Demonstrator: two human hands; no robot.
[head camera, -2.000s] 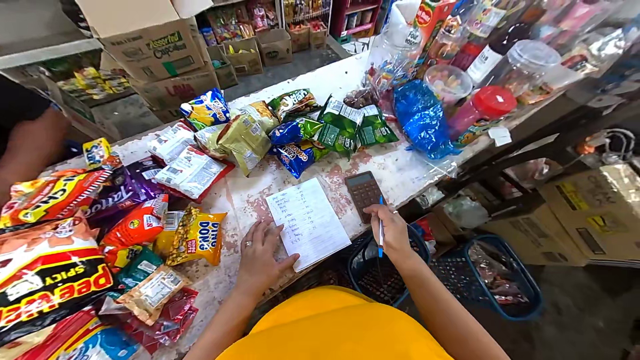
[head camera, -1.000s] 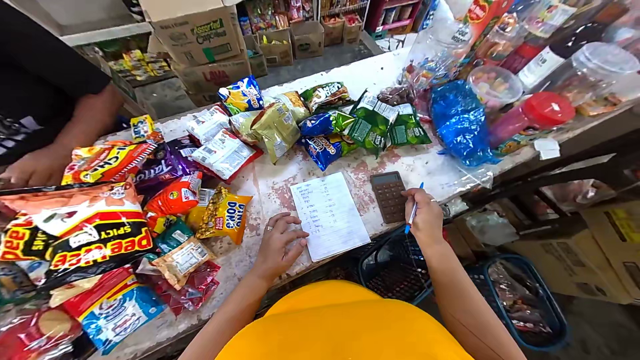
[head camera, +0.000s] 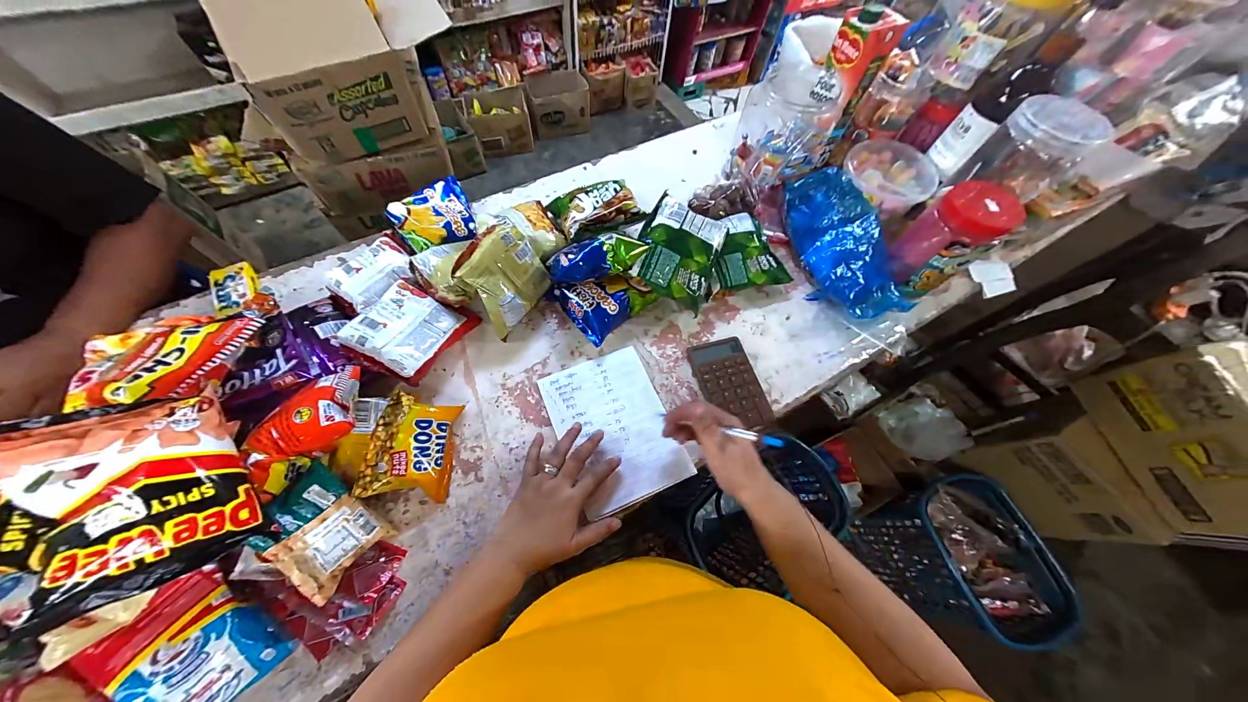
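A sheet of paper (head camera: 616, 421) bearing handwriting lies on the worn white counter (head camera: 497, 390). My left hand (head camera: 556, 502) rests flat, fingers spread, on the paper's lower left edge and the counter, with a ring on one finger. In my right hand (head camera: 717, 444) is a blue and white pen (head camera: 756, 437), held over the paper's right side; its writing tip is hidden. A brown calculator (head camera: 729, 380) lies just beyond that hand, beside the paper. To the left are many snack packs, among them a yellow pack of nuts (head camera: 408, 447); green chip packs (head camera: 682, 252) lie farther back.
A blue plastic bag (head camera: 843, 244) and a red-lidded jar (head camera: 960, 229) stand at the back right among other jars. Baskets (head camera: 1058, 604) and cardboard boxes (head camera: 1082, 468) are below the counter's right side. Another person's arm (head camera: 117, 273) is at the far left.
My right hand has moved left with the pen, from the calculator's near right corner to the paper's right side. My left hand remains at the paper's left edge.
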